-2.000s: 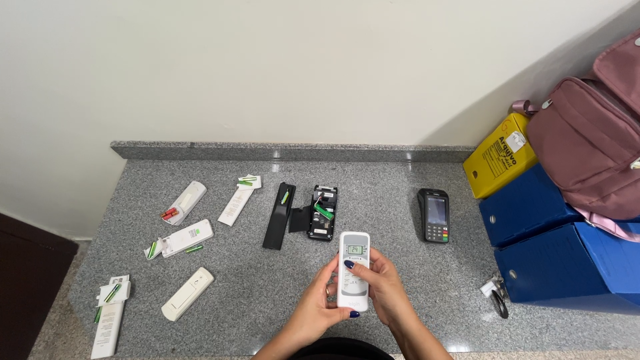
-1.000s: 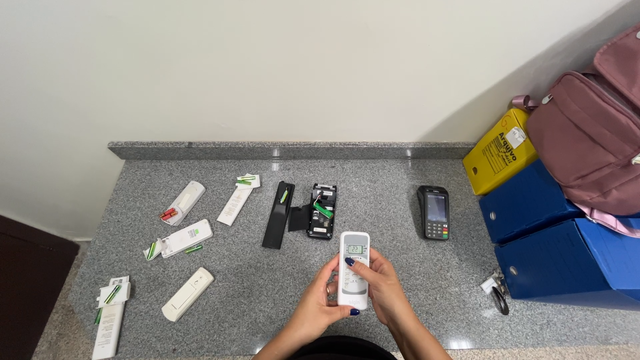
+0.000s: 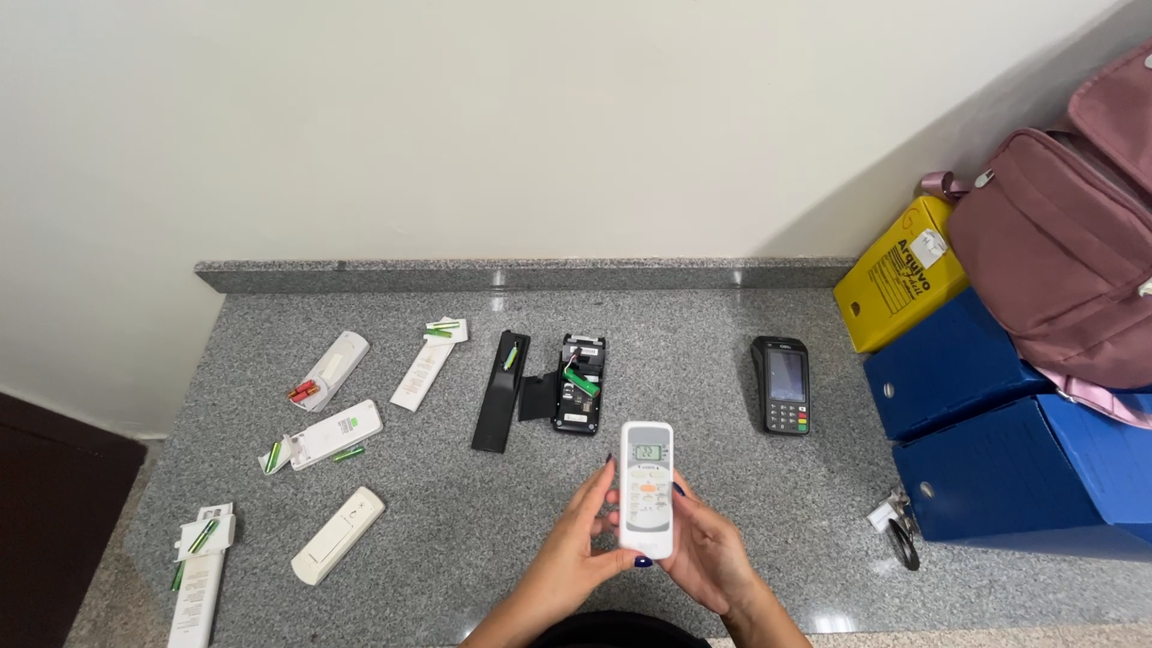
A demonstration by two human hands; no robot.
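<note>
A white air-conditioner remote control (image 3: 646,531) with a lit display stands out over the granite counter, face toward me. My left hand (image 3: 585,535) grips its left side and lower end, and my right hand (image 3: 711,544) holds its right side. Beyond it lie an opened black card terminal (image 3: 579,414) with a green battery (image 3: 581,383) and wires exposed, and a black remote control (image 3: 493,414) with a green battery in its bay. To the right, a second card terminal (image 3: 786,382) lies face up.
Several white remotes, among them one with red batteries (image 3: 303,391), lie at left, some with green batteries. A yellow file box (image 3: 891,292), blue file boxes (image 3: 990,486) and a mauve backpack (image 3: 1044,243) stand at right. Keys (image 3: 903,513) lie beside them. A granite ledge (image 3: 540,276) runs along the wall.
My right thumb has moved off the remote's buttons to its right edge. Both hands still hold the remote, and the number on its display has changed.
</note>
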